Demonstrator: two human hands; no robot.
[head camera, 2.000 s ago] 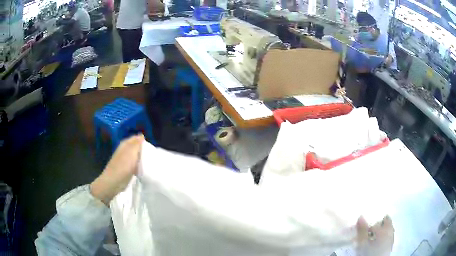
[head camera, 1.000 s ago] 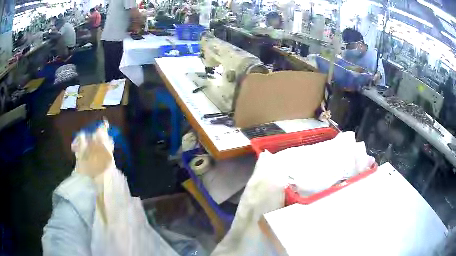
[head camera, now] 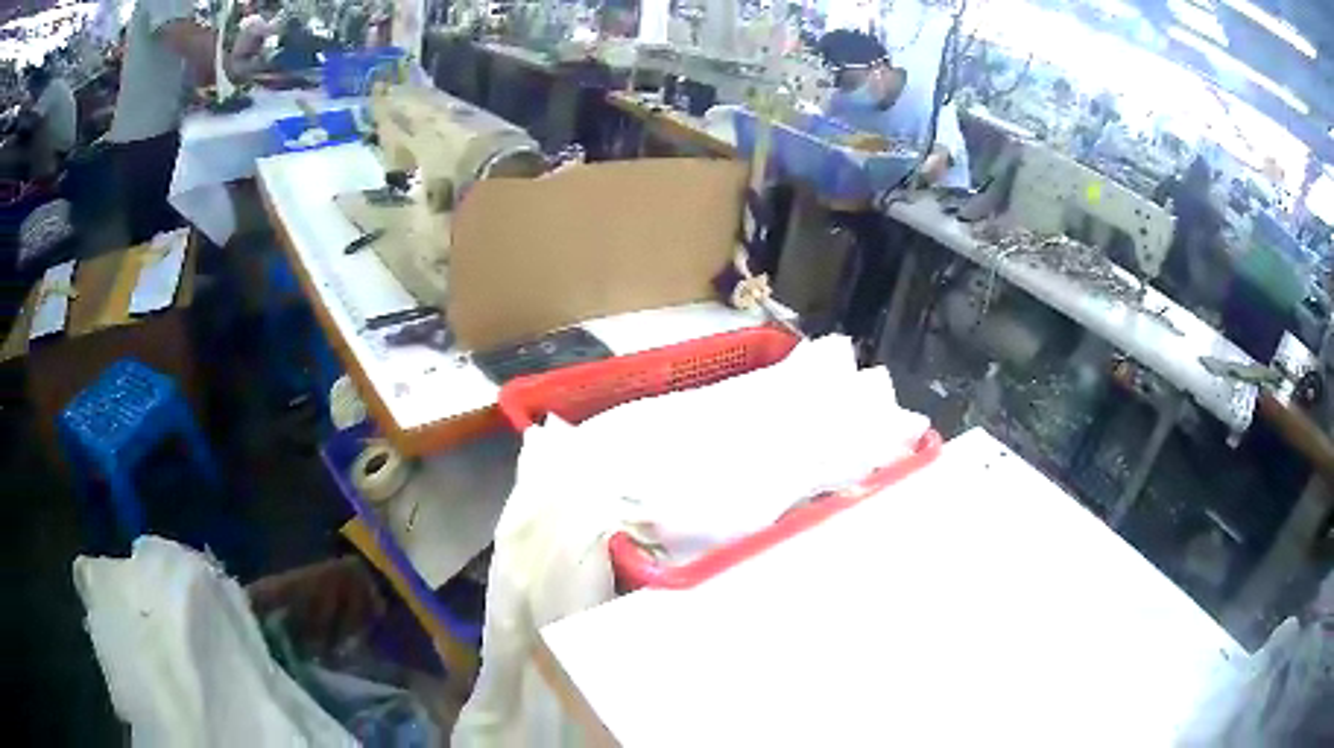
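A white garment piece [head camera: 198, 643] stands bunched at the lower left, below table level. More white cloth [head camera: 732, 453] fills the red plastic basket [head camera: 658, 365] and hangs over its left side. The basket sits against the far edge of the white sewing table [head camera: 907, 614], whose surface is overexposed. Neither of my hands shows. A pale, blurred patch that looks like sleeve [head camera: 1287, 694] is cut off at the lower right edge.
A cardboard sheet [head camera: 600, 249] stands upright beyond the basket, beside another sewing machine [head camera: 446, 139]. A blue stool [head camera: 139, 431] and a carton [head camera: 110, 322] are at left. A blue bin with a roll [head camera: 381, 471] is under the far table. A masked person [head camera: 878, 110] sits beyond.
The view has swung right. The cloth that my left hand held raised is now lower at the left, and that hand is no longer visible. My right hand left view earlier.
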